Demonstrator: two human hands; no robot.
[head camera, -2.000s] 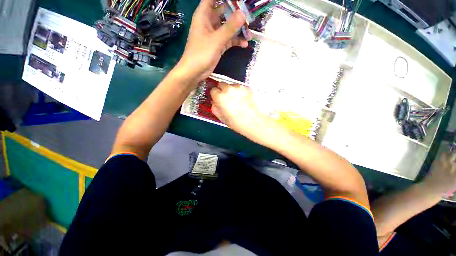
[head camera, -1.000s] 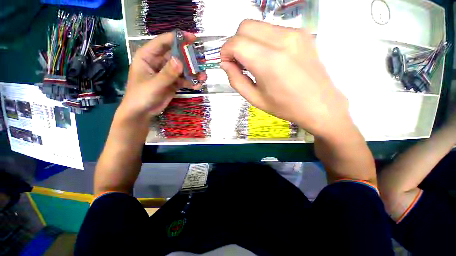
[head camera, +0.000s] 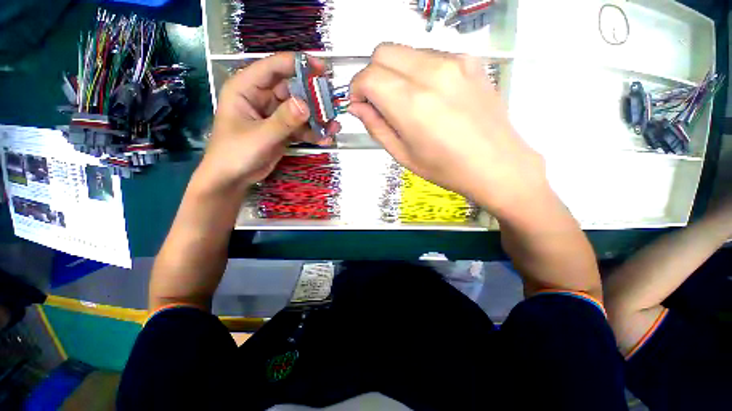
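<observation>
My left hand (head camera: 261, 116) holds a grey connector housing (head camera: 303, 88) upright between thumb and fingers. A red band around a pale centre (head camera: 323, 98) shows on its right side. Several short wires (head camera: 341, 100) stick out of that side toward my right hand. My right hand (head camera: 437, 120) is closed with thumb and fingertips pinched at the wires, close to the housing. The fingertips partly hide the wires, so I cannot tell which one they grip.
The divided white tray (head camera: 586, 227) holds red wires (head camera: 297, 189), yellow wires (head camera: 433, 197), dark red wires (head camera: 281, 28) and dark connectors (head camera: 662, 120). Left are a connector pile (head camera: 116, 96) and an instruction sheet (head camera: 68, 205). Another person's arm (head camera: 670, 273) is at right.
Since two seconds ago, my right hand has left the red wires and come up to the housing. In the last second, my right fingertips and the housing have come closer together.
</observation>
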